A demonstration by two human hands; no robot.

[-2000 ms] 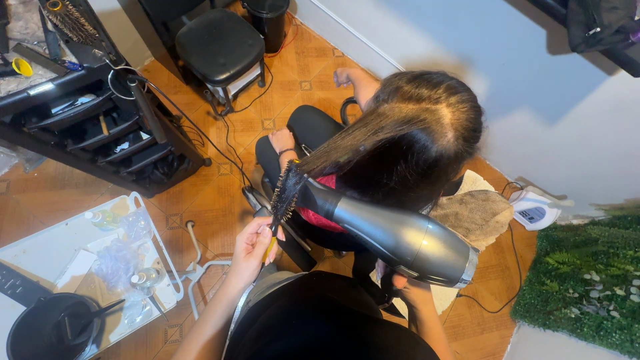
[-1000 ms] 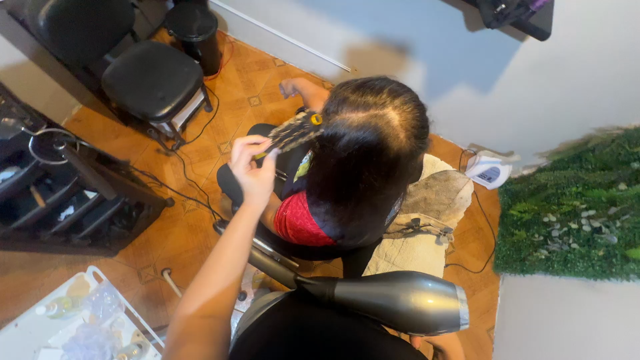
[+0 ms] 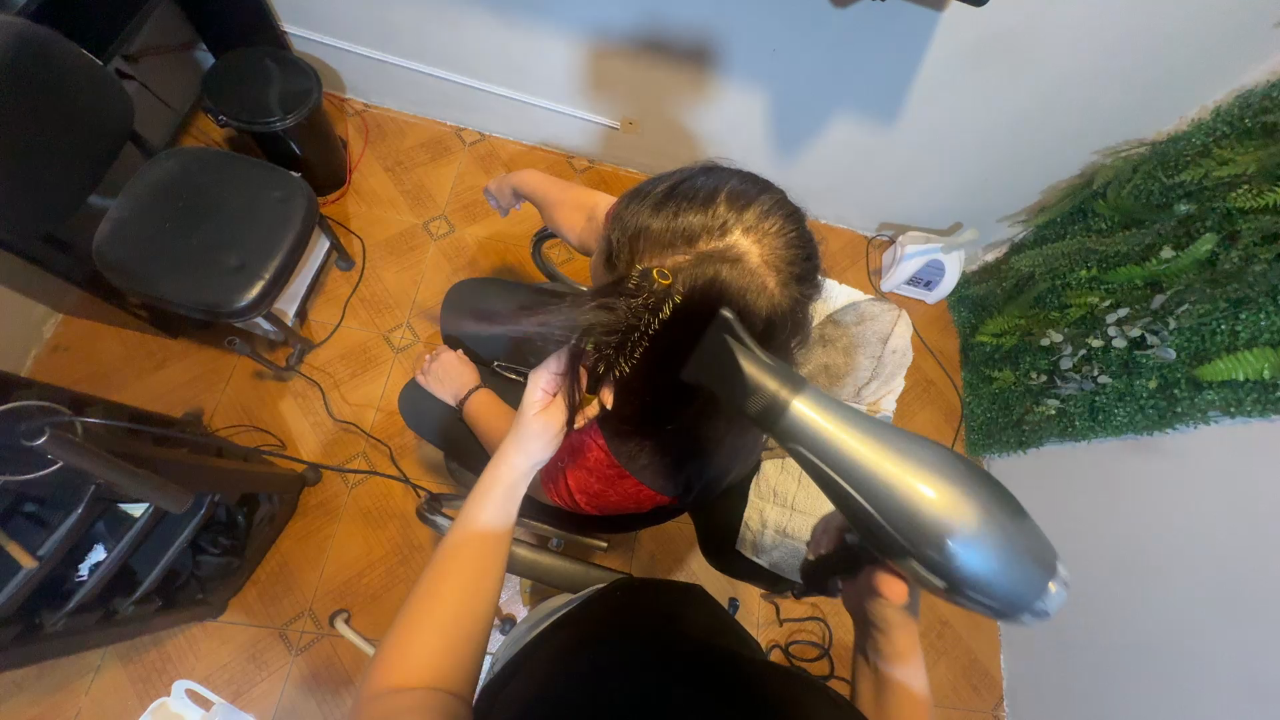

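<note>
A person with long dark hair (image 3: pixel 705 230) sits in a chair before me, seen from above and behind. My left hand (image 3: pixel 553 400) is closed around the handle of a round hairbrush (image 3: pixel 640 325), whose bristles lie in a section of hair at the left side of the head. Strands stretch left from the brush. My right hand (image 3: pixel 870 580) grips the handle of a silver and black hair dryer (image 3: pixel 910 490). The dryer's nozzle points up and left at the hair, close to the brush. Part of the right hand is hidden behind the dryer.
A black wheeled chair (image 3: pixel 205 235) and a black bin (image 3: pixel 270 100) stand at the upper left. A dark shelved trolley (image 3: pixel 140 530) is at the lower left. Cables cross the tiled floor (image 3: pixel 370 400). At right are a towel (image 3: pixel 855 350), a white device (image 3: pixel 922 268) and a greenery panel (image 3: pixel 1120 290).
The brush was at the ends of a stretched lock, then near the head's left side; it now lies in the hair. The dryer, low and pointing away a second ago, is raised with its nozzle by the hair.
</note>
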